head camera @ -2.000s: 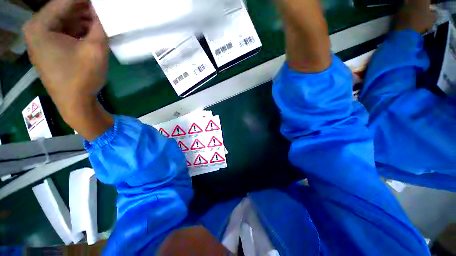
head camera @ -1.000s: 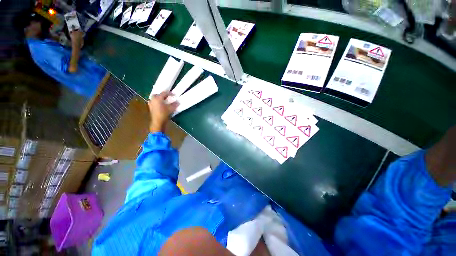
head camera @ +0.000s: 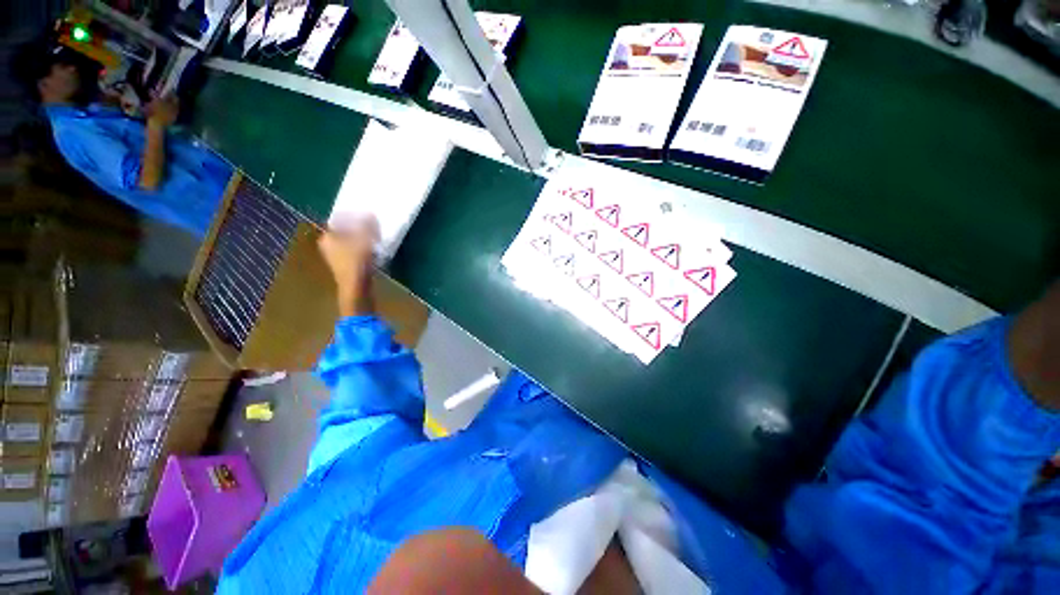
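Observation:
My left hand (head camera: 349,250) is blurred at the near edge of the dark green table, at the lower end of blank white backing paper (head camera: 395,180); the fingers seem closed on it. A stack of label sheets (head camera: 622,262) with red warning triangles lies fanned on the table, right of the paper. Two product boxes (head camera: 643,91) lie side by side on the belt beyond, each with a triangle label in its top right corner. A blue sleeve is at the right with a bare forearm cut off by the edge; my right hand is out of the picture.
A green conveyor belt (head camera: 907,174) runs beyond a pale rail (head camera: 814,244). A pale frame post (head camera: 477,76) rises at the rail. More boxes lie on the belt at upper left, near another person in blue. A pink bin (head camera: 207,517) and stacked cartons (head camera: 116,401) stand lower left.
The fanned backing strips now look gathered into one broad white piece, with my left hand slightly further left. The view has shifted, moving the boxes up and left in the picture.

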